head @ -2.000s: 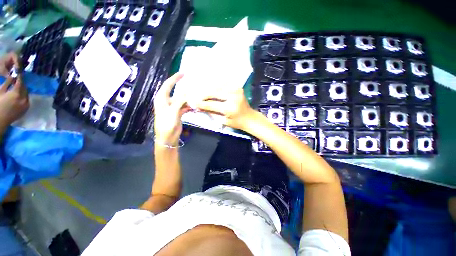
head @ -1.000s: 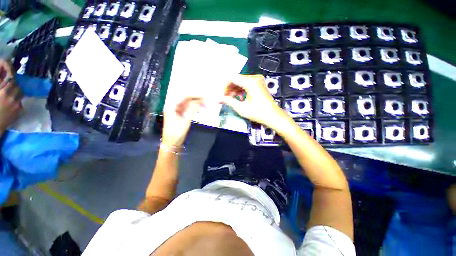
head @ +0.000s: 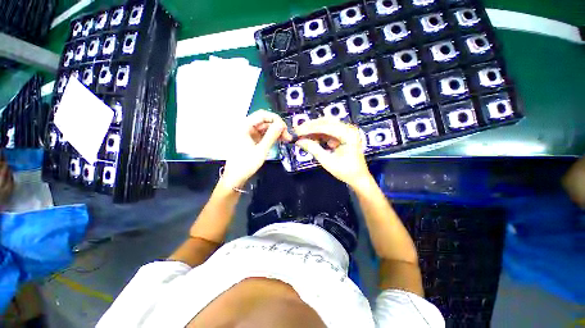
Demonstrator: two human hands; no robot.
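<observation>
My left hand (head: 258, 142) and my right hand (head: 335, 148) meet at the fingertips above the bench's front edge. A small dark piece (head: 292, 137) is pinched between them; its shape is too small to tell. The black tray (head: 385, 152) lies to the right, with silver modules (head: 374, 102) with dark round centres in most pockets. Two pockets at its upper left hold no silver (head: 282, 40). My hands hide part of its lower left corner. White sheets (head: 211, 106) lie overlapping to the left of the tray.
A tall stack of filled black trays (head: 144, 109) stands at the left with a white sheet (head: 83, 120) on top. A person's blue sleeve (head: 48, 234) is at the left edge. Dark trays (head: 458, 256) show below the bench at right. Another hand shows at the far right edge.
Both hands have come together at the tray's lower left corner, away from the white sheets. The view has turned, so the tray looks tilted and the stack sits further left.
</observation>
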